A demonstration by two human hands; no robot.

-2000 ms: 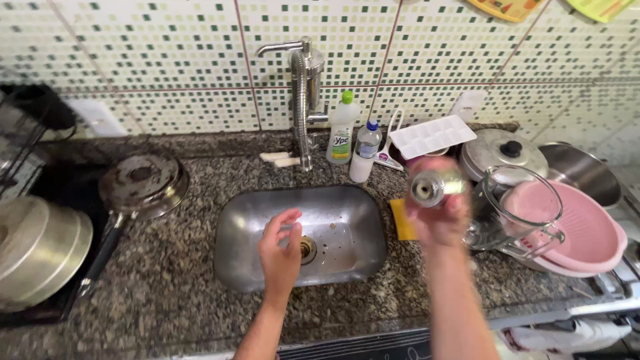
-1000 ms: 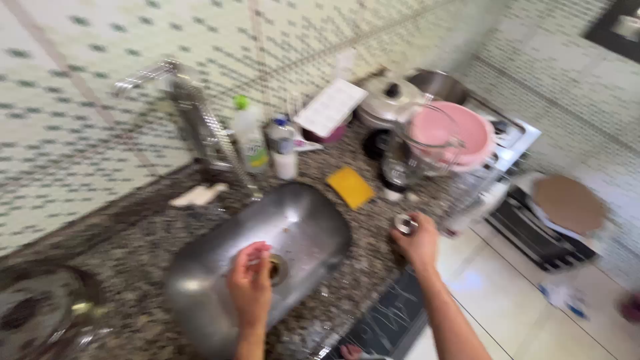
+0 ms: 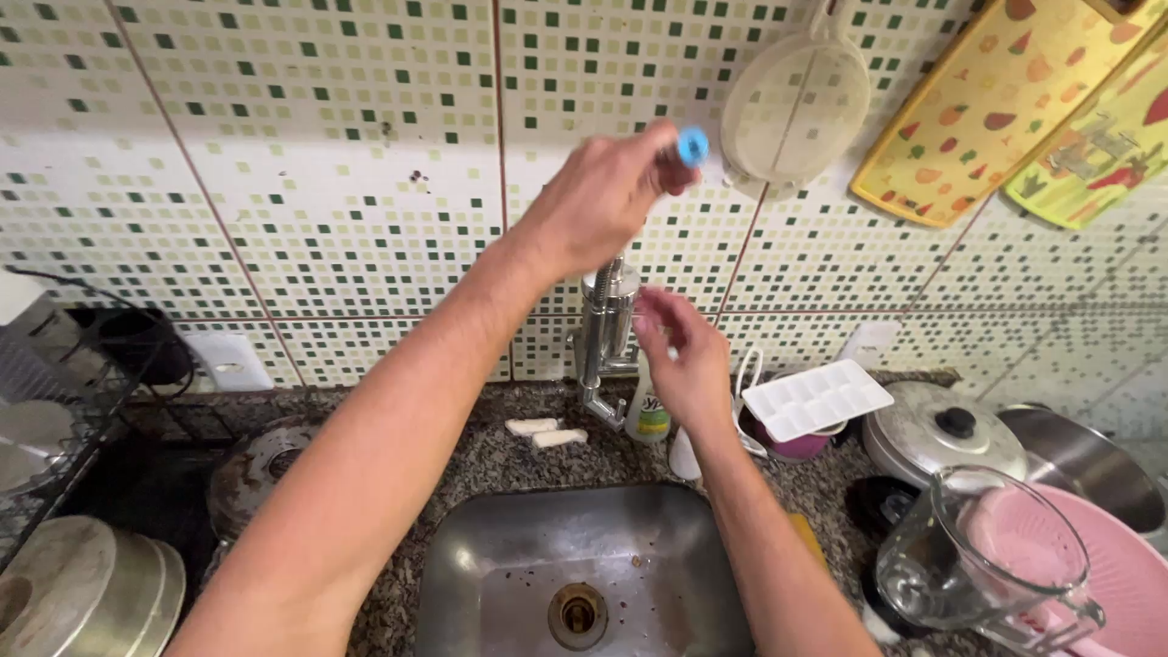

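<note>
My left hand (image 3: 607,196) is raised in front of the tiled wall, above the faucet. Its fingers are closed on a small thing with a blue round end (image 3: 693,146); what it is cannot be told. My right hand (image 3: 684,360) is lower, beside the chrome faucet (image 3: 598,342), with curled fingers; whether it holds anything is unclear. Behind it stands a dish soap bottle (image 3: 650,415), its top hidden. A white bottle (image 3: 683,454) is partly covered by my right forearm. Below lies the stainless steel sink (image 3: 511,538) with bits around its drain (image 3: 578,616).
An ice cube tray (image 3: 817,400), a lidded pot (image 3: 944,433), a glass pitcher (image 3: 981,557) and a pink plastic colander (image 3: 1118,566) crowd the right. Pots (image 3: 82,584) and a wire rack (image 3: 55,438) stand left. A strainer (image 3: 798,100) and cutting boards (image 3: 958,119) hang above.
Both hands have moved up from over the sink and the counter to the faucet and wall. The shiny thing my right hand held two seconds ago is not visible now. The view has swung back left.
</note>
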